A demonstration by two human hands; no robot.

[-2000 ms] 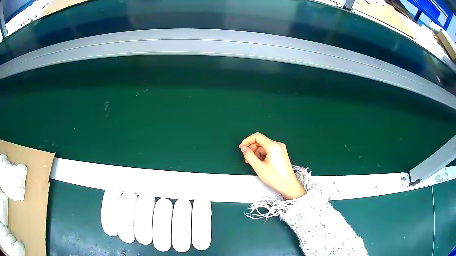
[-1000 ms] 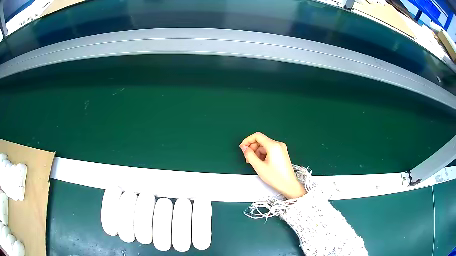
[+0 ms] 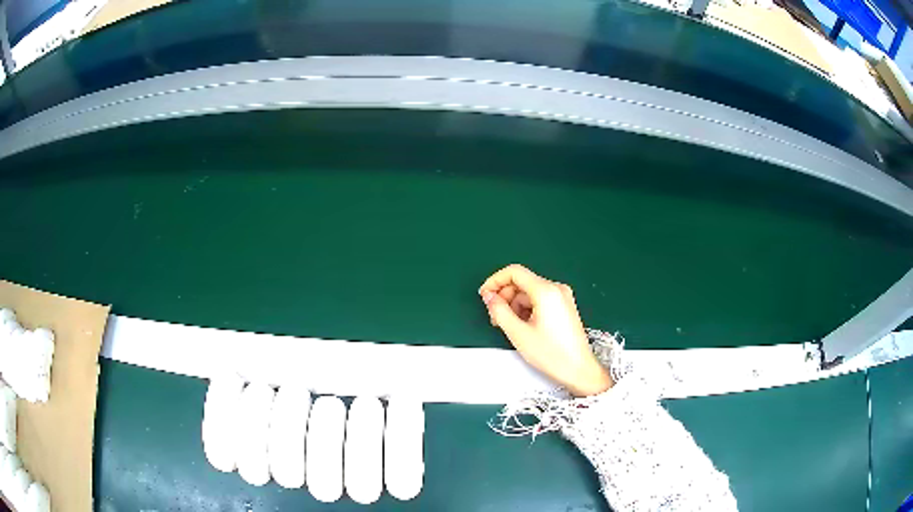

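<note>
My right hand (image 3: pixel 538 325) rests over the white edge strip, its curled fingers above the near part of the green conveyor belt. The thumb and fingertips meet loosely, and nothing shows in them. A white fringed knit sleeve covers the wrist. Several white rounded oval tags or stacks of tags (image 3: pixel 325 448) lie side by side on the dark green near surface, left of my right hand and apart from it. Their upper ends reach the edge strip. My left hand is not in view.
The white edge strip (image 3: pixel 300 362) runs between the belt (image 3: pixel 330 240) and near surface. A cardboard sheet (image 3: pixel 68 400) at left holds more white stacks (image 3: pixel 25 355). A grey post (image 3: pixel 871 322) stands at right. A grey rail (image 3: pixel 400 85) curves across the top, with another dark green surface beyond.
Small pale specks on the belt have shifted to the left. My right hand and the white tags have not visibly moved.
</note>
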